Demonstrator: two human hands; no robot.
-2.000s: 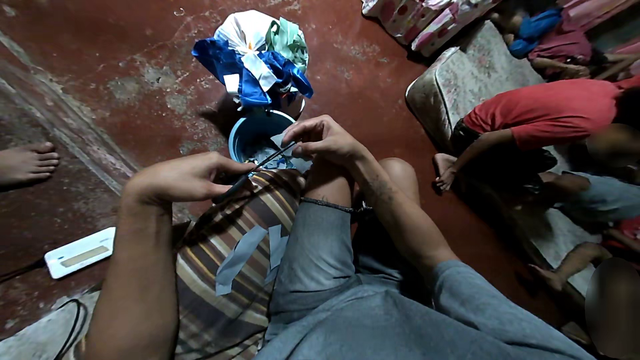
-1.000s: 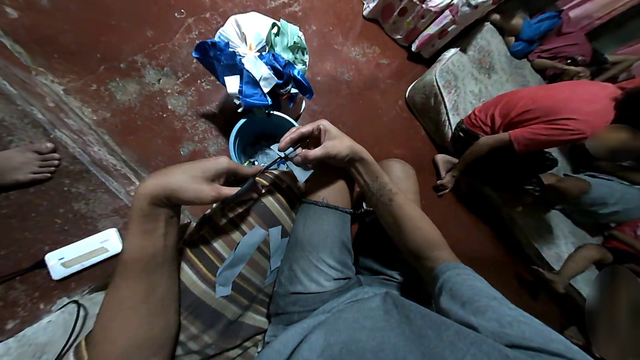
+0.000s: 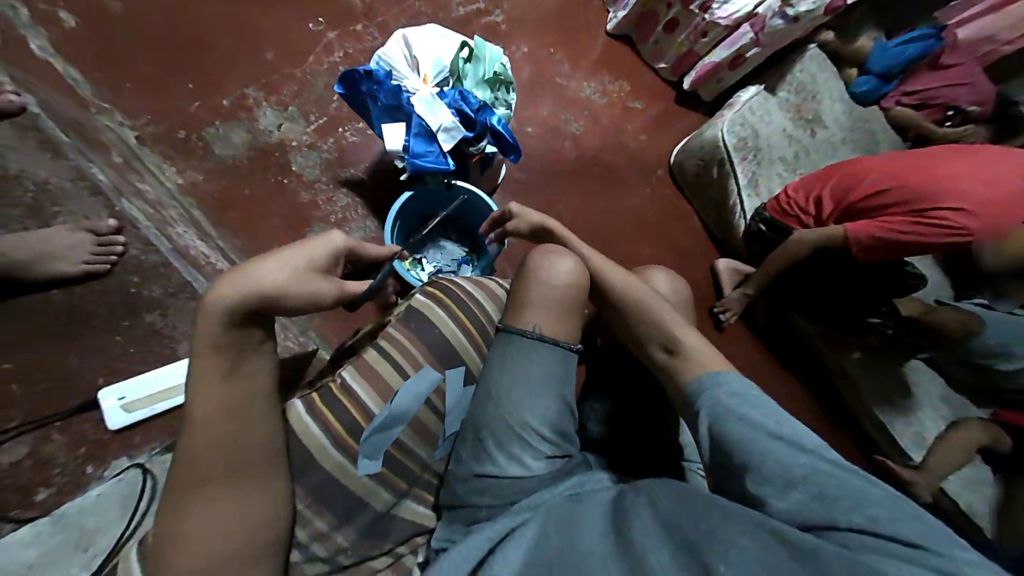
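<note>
My left hand (image 3: pixel 308 272) holds a pair of dark-handled scissors (image 3: pixel 436 222), whose blades point up and right over a blue plastic bucket (image 3: pixel 394 220). Small pale scraps (image 3: pixel 444 258) lie inside the bucket. My right hand (image 3: pixel 516 224) hovers at the bucket's right rim, fingers bent and slightly apart, with no piece clearly visible in them. Two grey fabric strips (image 3: pixel 398 420) (image 3: pixel 456 406) rest on a brown striped cushion (image 3: pixel 336 432) beside my left thigh.
Beyond the bucket is a heap of white, blue and green cloth or bags (image 3: pixel 424 64). A white power strip (image 3: pixel 144 394) with a cord lies at left, near another person's bare foot (image 3: pixel 64 250). At right, people sit by a patterned mattress (image 3: pixel 792 120), one in a red shirt (image 3: pixel 912 196).
My right hand has moved away from the scissors, where both hands were close together. The grey piece seen hanging at its fingers a second ago no longer shows there. The scissors' blades are now in plain view.
</note>
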